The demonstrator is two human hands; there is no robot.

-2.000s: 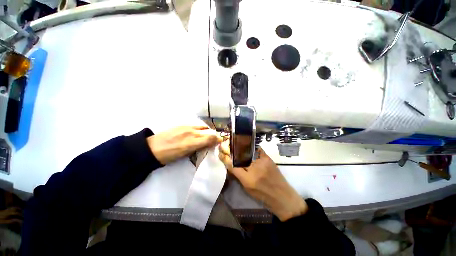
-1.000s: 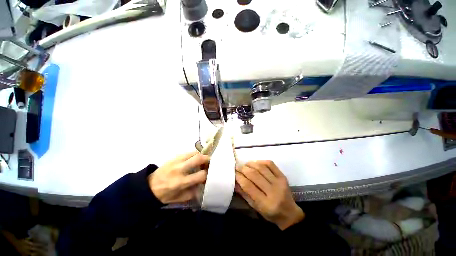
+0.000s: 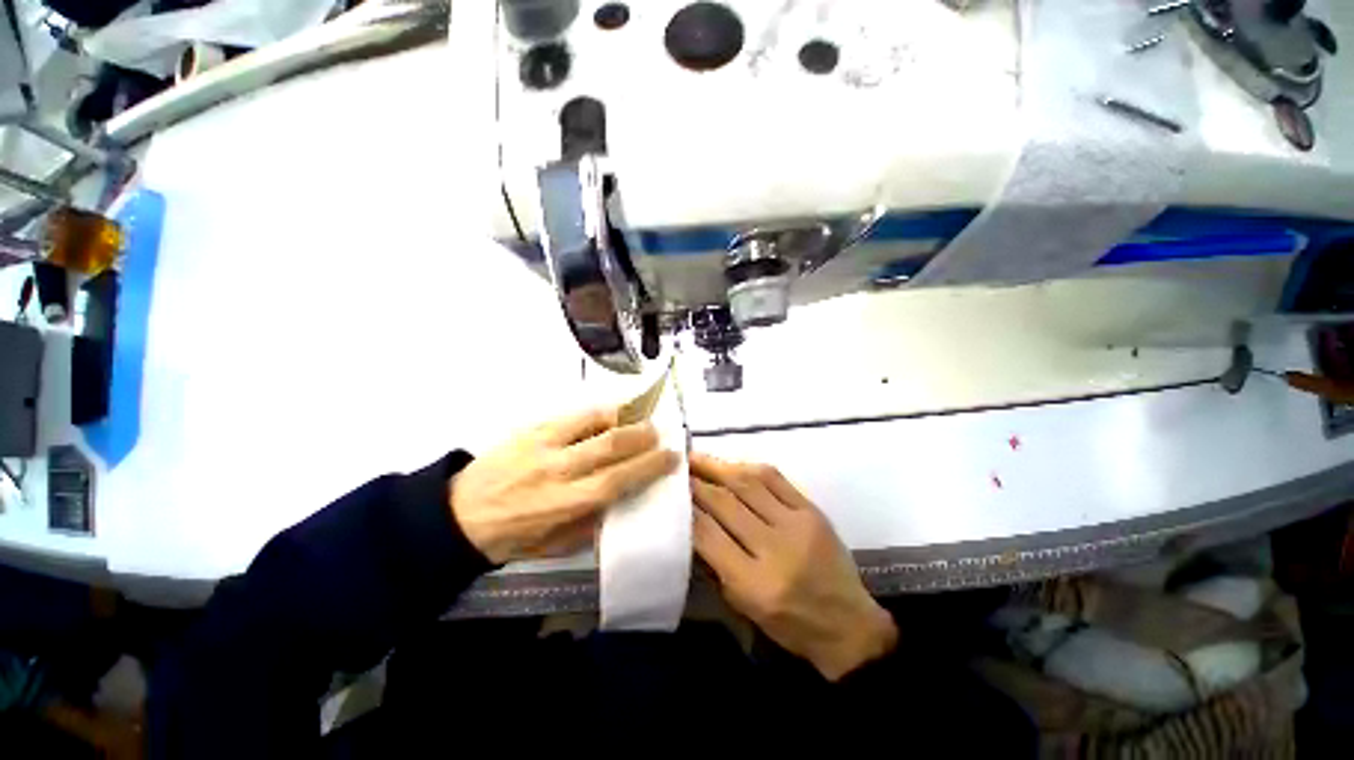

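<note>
A white strip runs from under the needle area towards my lap and over the table's front edge. A small part of a beige band shows beside it near the needle. My left hand lies over the strip from the left, its fingertips on the white surface. My right hand grips the strip's right edge, its fingertips partly hidden by the fabric. The shiny take-up lever guard and the presser foot area are just beyond the fabric; the needle tip is too small to tell.
The white sewing machine head spans the back, with a metal tension knob. A blue tray edge holds dark items at the left. An orange-handled tool lies far right. A garment heap is below the table at the right.
Both hands came back from the needle towards the front edge, baring the presser foot area. Since a second ago, my left hand has moved onto the white strip. The camera view has shifted.
</note>
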